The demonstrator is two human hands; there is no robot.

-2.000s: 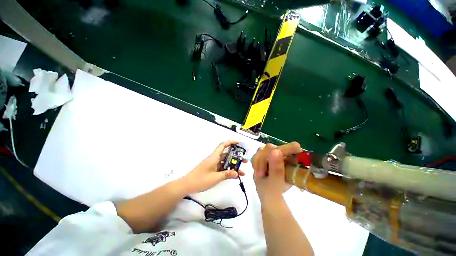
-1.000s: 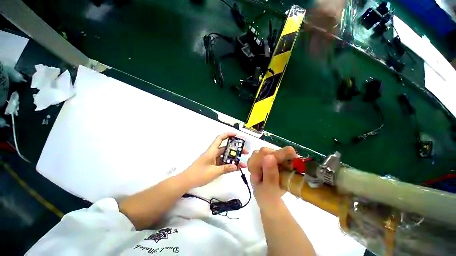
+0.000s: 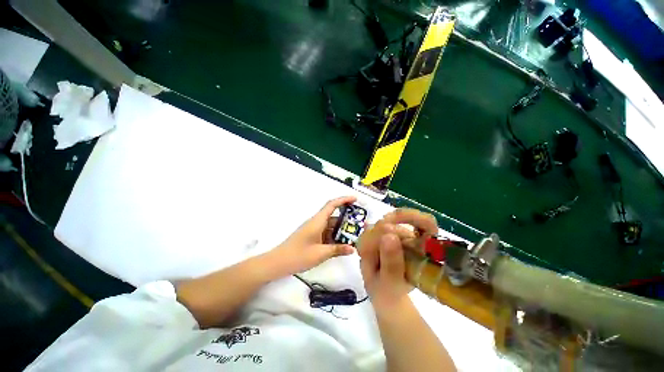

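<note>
My left hand [image 3: 309, 240] holds an open power adapter board [image 3: 351, 224], a small black block with yellow and white parts, over the white sheet [image 3: 196, 196]. My right hand [image 3: 389, 254] is closed around the front of the large glue gun [image 3: 466, 290], by its red lever [image 3: 435, 249] and silvery clamp [image 3: 478, 259]. The gun's front end is hidden by my right fingers, close beside the board. I cannot tell if it touches the board. A bundled black cord [image 3: 333, 297] lies below the hands, near the white shirt.
A hazard-striped bar [image 3: 409, 102] crosses the green surface [image 3: 255, 80] ahead. Black adapters and cords lie left of it; another open board [image 3: 537, 158] and a further one [image 3: 627, 232] lie right. Crumpled tissue [image 3: 80, 115] is at the left. A grey frame bar [image 3: 80, 47] stands upper left.
My right hand and the gun's front have come closer to the board, covering its right edge. On the green surface, an open board now shows at the right, and the adapters there have shifted.
</note>
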